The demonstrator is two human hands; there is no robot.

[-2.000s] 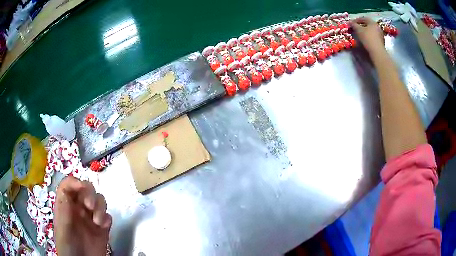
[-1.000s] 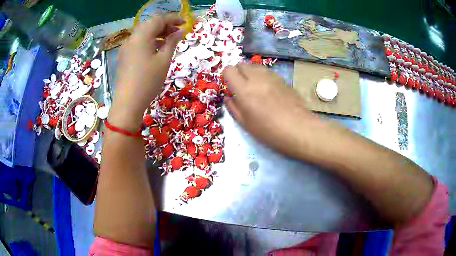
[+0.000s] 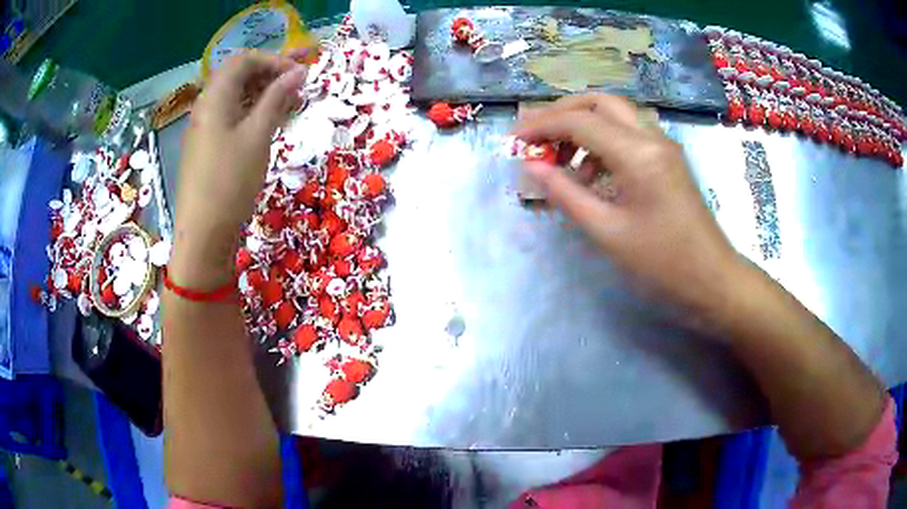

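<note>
My right hand [image 3: 636, 174] is over the cardboard pad [image 3: 534, 116] and pinches a red-and-white figurine [image 3: 540, 152] between thumb and fingers. The hand hides most of the pad, and the white round patch on it is not visible. My left hand [image 3: 239, 109] is raised at the left of the heap, thumb and fingertips close together; whether it holds a disc cannot be told. White base discs [image 3: 338, 114] with red markings lie heaped beside it. Loose figurines [image 3: 338, 244] are heaped nearer me, red heads showing.
The dark work board [image 3: 477, 75] with a stray figurine lies at the back. Rows of figurines [image 3: 816, 104] stand at far right. A yellow tape roll [image 3: 214, 45] and white bottle [image 3: 383, 22] are behind the heap. At left are a hoop of discs [image 3: 96, 273], a phone [image 3: 119, 373] and a clear bottle [image 3: 85, 104].
The view has swung left from the far-right rows. My right hand went from the rows to the heap, then moved right over the pad with a figurine. My left hand stays beside the heap since the second frame.
</note>
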